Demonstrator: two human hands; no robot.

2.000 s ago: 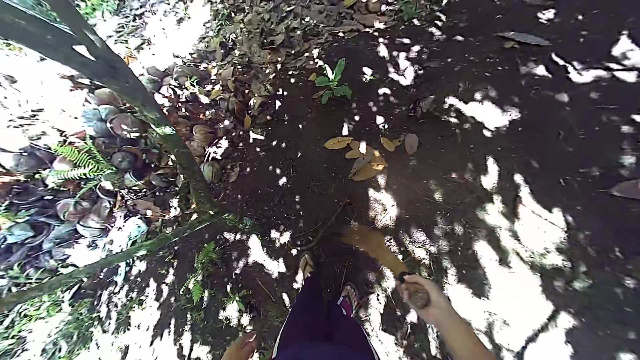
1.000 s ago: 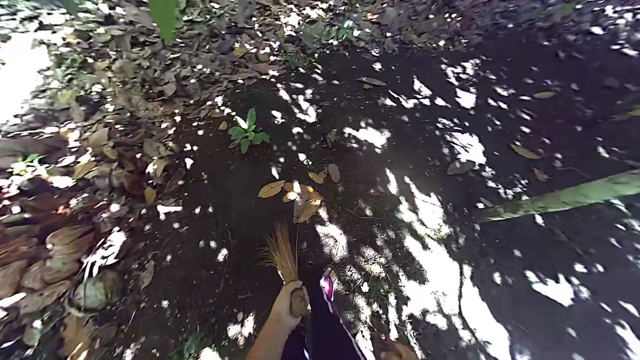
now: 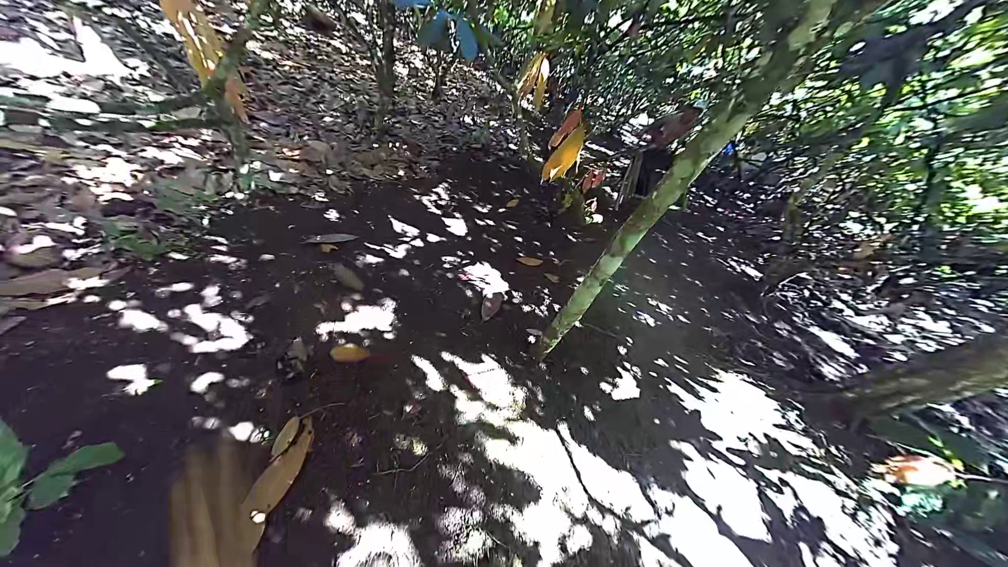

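Neither my left hand nor my right hand can be made out. A blurred tan, streaked shape, apparently the bristles of a short hand broom, enters at the bottom left; its handle and any hand on it are outside the frame. Just right of the bristles lies a long yellow-brown dry leaf on dark soil. Another yellow leaf rests farther up, with a dull brown leaf beyond it.
A thin leaning tree trunk rises from the soil towards the upper right. At the right edge is a thicker trunk. Leaf litter covers the ground behind, and a green seedling stands at the lower left.
The view has swung upward and right, towards the trees. A hand gripping the broom showed at the bottom one second ago; now that hand is out of frame.
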